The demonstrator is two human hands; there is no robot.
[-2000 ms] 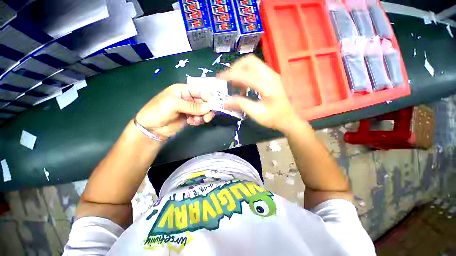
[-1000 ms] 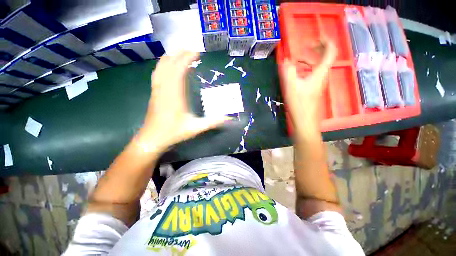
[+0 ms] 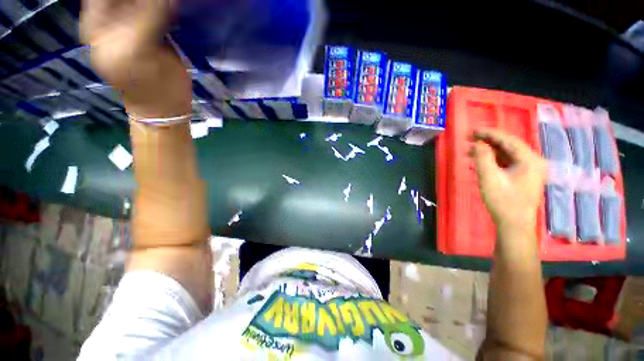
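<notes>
My left hand (image 3: 130, 42) is raised at the upper left, blurred and cut by the top edge, beside a blurred blue carton interior (image 3: 243, 32); whether it holds anything cannot be told. My right hand (image 3: 512, 176) is over the left pockets of the red plastic tray (image 3: 462, 243), fingers curled; whether anything is between the fingertips cannot be told. Dark bagged units (image 3: 559, 204) lie in the tray's right pockets. Several printed retail boxes (image 3: 399, 92) stand in a row left of the tray, blue picture sides showing.
Open blue-and-white cartons (image 3: 233, 109) are banked at the left and upper left. White paper scraps (image 3: 120, 156) and trim slivers (image 3: 378, 225) lie on the dark-green bench (image 3: 282, 204). A red plastic stool (image 3: 586, 303) is below the bench at the right.
The white piece on the bench centre is gone, and the box row shows one more box. My left hand has moved up and left. My right hand is still over the tray. The view has shifted.
</notes>
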